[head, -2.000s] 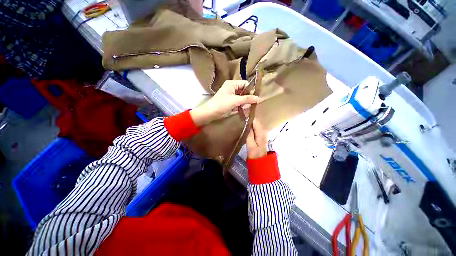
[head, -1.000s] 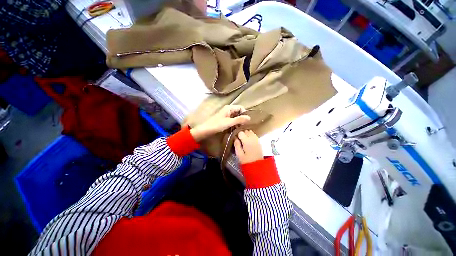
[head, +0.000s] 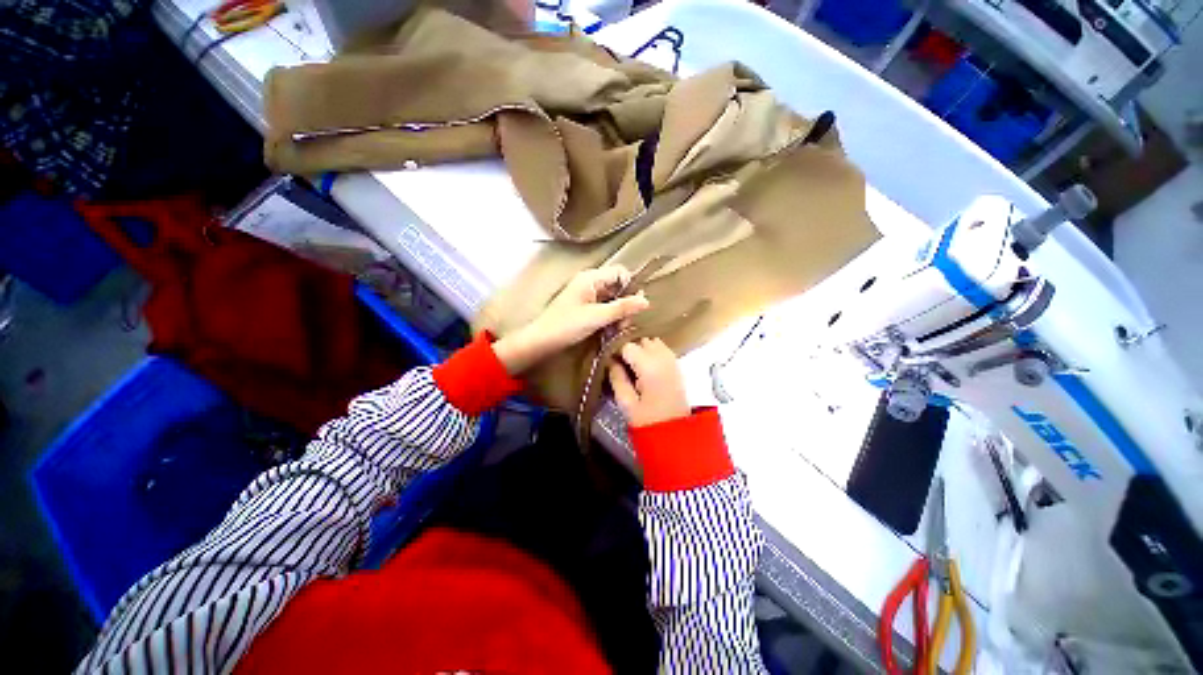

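A tan-khaki garment piece (head: 778,218) lies heaped across the white table, its near edge hanging over the table's front edge. A narrow brown zipper (head: 590,382) runs between my hands and hangs down over the table edge. My left hand (head: 581,317) pinches the zipper's upper part against the garment. My right hand (head: 649,380) is just below and to the right, its fingers curled on the zipper and cloth. The fingertips partly hide what they grip.
The JACK sewing machine (head: 976,284) stands at the right. A black phone (head: 900,462) and scissors with red and orange-yellow handles (head: 926,613) lie near it. A blue bin (head: 132,481) and dark red cloth (head: 244,310) are at the left, below the table.
Both hands have come down and left toward the table's front edge, with the zipper between them. The garment's near part is bunched under them. In the last second the hands have hardly moved.
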